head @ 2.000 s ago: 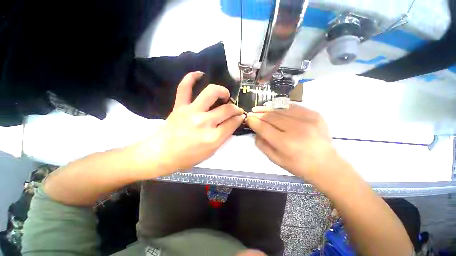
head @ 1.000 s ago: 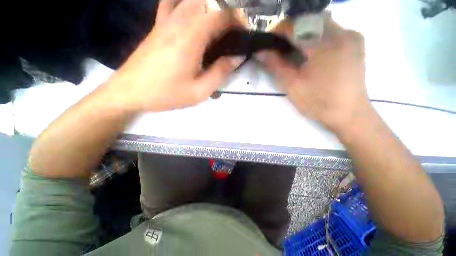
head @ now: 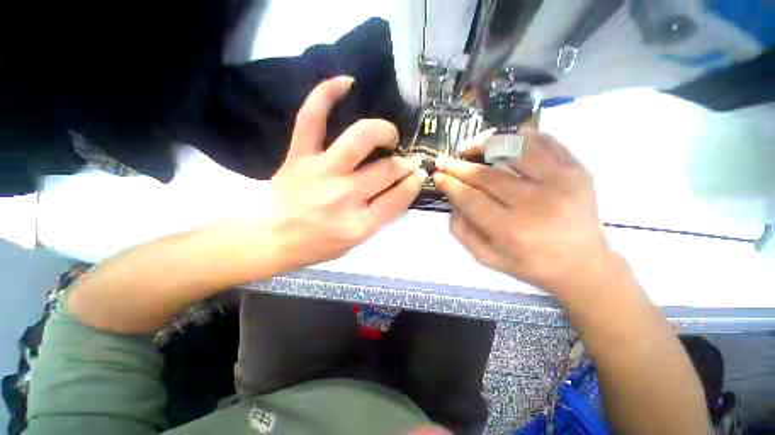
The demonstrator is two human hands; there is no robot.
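A black garment (head: pixel 314 72) lies over the left of the white machine table, its narrow end at the presser foot (head: pixel 442 106). My left hand (head: pixel 340 191) pinches the edge of this end from the left, index finger raised and bent. My right hand (head: pixel 527 204) pinches the same edge from the right. The fingertips of both hands nearly meet just in front of the foot. Plaid cloth shows faintly between them. The needle point is too small to make out.
The sewing machine head (head: pixel 612 51) hangs above my right hand, with a grey knob (head: pixel 505 148) close to my fingers. A ruler strip (head: pixel 408 297) runs along the table's front edge. A blue basket (head: pixel 578 408) stands on the floor at lower right.
Both hands have gone from lifting and bending a dark cloth edge, blurred, to pinching it at the presser foot. The view has tilted up, showing more of the machine.
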